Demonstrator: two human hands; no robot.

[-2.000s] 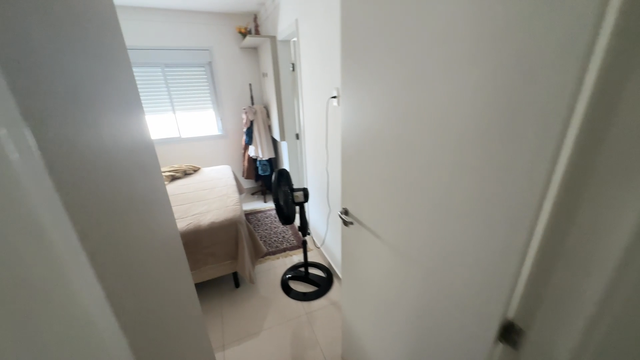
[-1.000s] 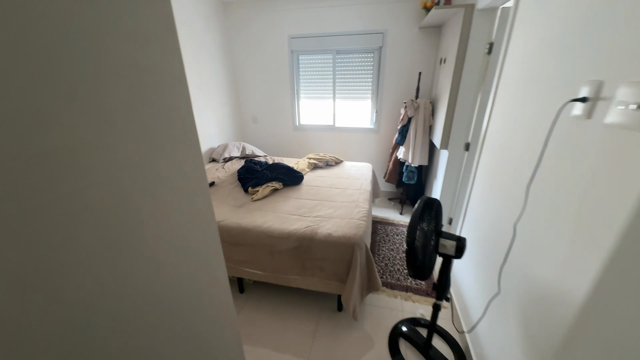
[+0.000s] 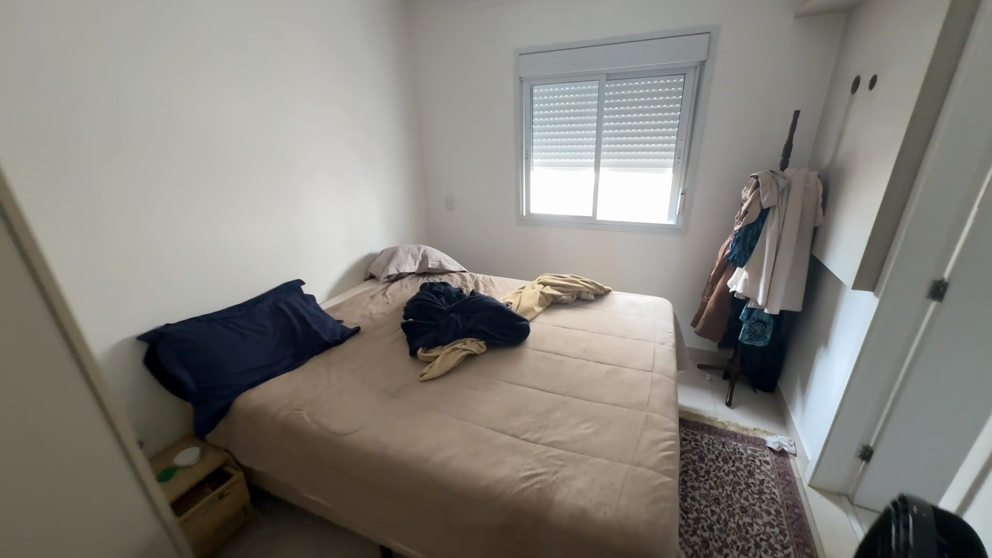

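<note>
Neither of my hands shows in the head view, so what they hold or touch is hidden. A bed with a beige quilted cover [image 3: 496, 434] fills the middle. On it lies a crumpled dark blue cloth [image 3: 457, 316], with a yellow cloth [image 3: 558, 291] behind it and some yellow fabric at its near side. A dark blue pillow [image 3: 248, 341] rests at the left by the wall, and a greyish pillow [image 3: 415, 260] lies at the far left corner.
A wooden nightstand [image 3: 205, 496] stands at lower left. Along the right are a patterned rug [image 3: 736, 488], a coat stand hung with clothes [image 3: 775, 240] and a door [image 3: 930, 387]. The top of a black fan [image 3: 918, 531] shows at lower right. A window [image 3: 601, 147] is behind the bed.
The view has moved into the bedroom and turned left. The blue pillow and nightstand have come into view, while most of the fan has dropped out at lower right.
</note>
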